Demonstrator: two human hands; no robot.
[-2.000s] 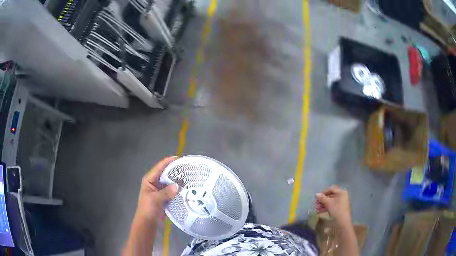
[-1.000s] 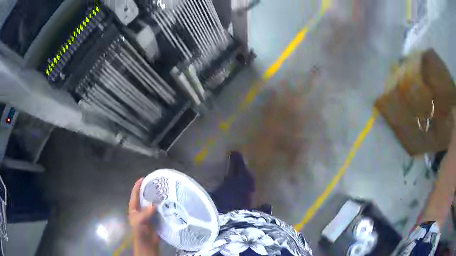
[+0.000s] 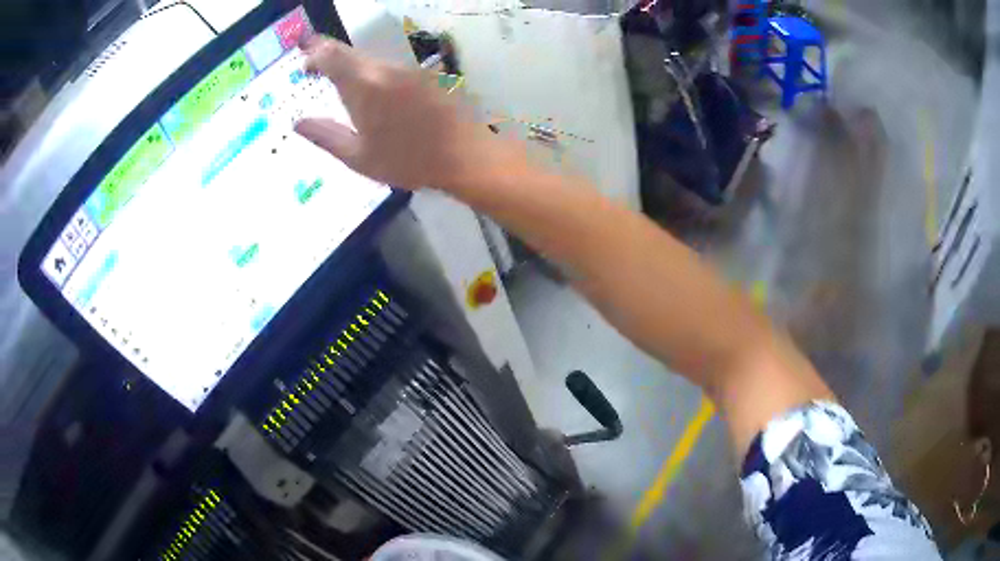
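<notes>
The touchscreen monitor (image 3: 230,208), white with green and blue blocks, fills the upper left. My right hand (image 3: 384,115) reaches across to its upper right corner, fingertips at a pink-red block, holding nothing; whether they touch the glass is unclear. The rim of the white component reel (image 3: 433,548) shows at the bottom edge. My left hand is not in view. Below the screen are feeders (image 3: 334,362) with yellow-green marks and rows of pale carrier tape (image 3: 450,449).
A red-orange knob (image 3: 483,289) sits on the white machine panel. A black-gripped handle (image 3: 593,401) projects over the floor. A blue stool (image 3: 796,60) stands at the upper right. A brown cardboard box (image 3: 943,438) is at the lower right. A yellow line (image 3: 671,466) crosses the floor.
The view has swung to the machine and its screen. My right arm now reaches across to the screen. The reel has dropped to the bottom edge, and my left hand has left the view.
</notes>
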